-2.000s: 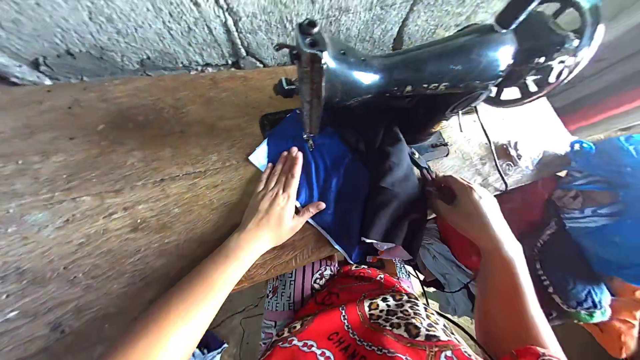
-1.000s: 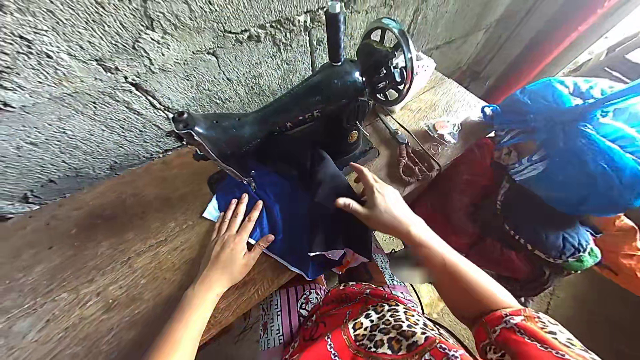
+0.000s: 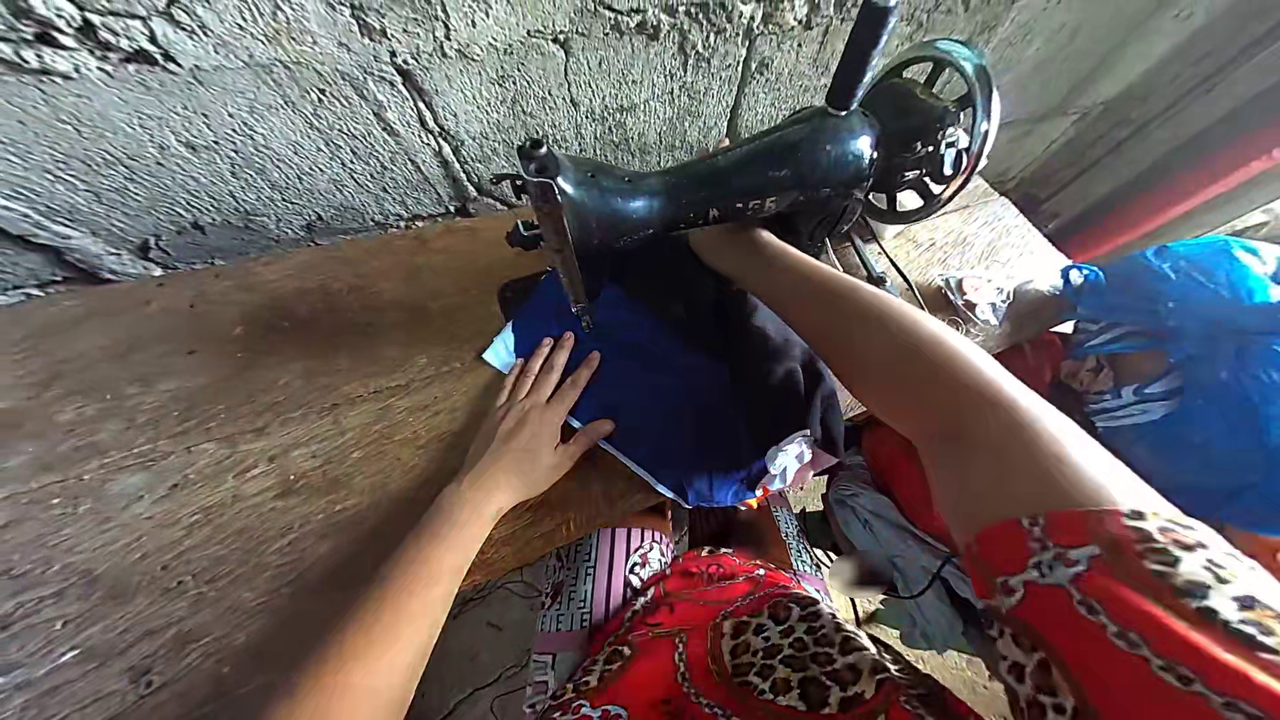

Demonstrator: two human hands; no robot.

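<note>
A black sewing machine (image 3: pixel 700 200) stands on the wooden table, its needle end over blue fabric (image 3: pixel 650 390). Black cloth (image 3: pixel 790 370) lies against the blue piece and runs under the machine's arm. My left hand (image 3: pixel 545 410) rests flat, fingers spread, on the blue fabric's left edge, just below the presser foot (image 3: pixel 583 316). My right hand (image 3: pixel 725 245) reaches under the machine's arm at the black cloth; most of it is hidden, and a fingertip seems to show behind the arm. Whether it grips anything is not visible.
A rough block wall (image 3: pixel 300 130) runs behind the table (image 3: pixel 200 400). The handwheel (image 3: pixel 930 130) is at the machine's right end. Scissors (image 3: pixel 870 262), partly hidden, and a small clear plastic bag (image 3: pixel 980 295) lie beyond my right forearm. A blue plastic bag (image 3: pixel 1190 370) is at the far right.
My right hand has moved from the near side of the machine, above the black cloth, to under its arm. In the oldest frame it was at the scissors. My left hand stays on the blue fabric.
</note>
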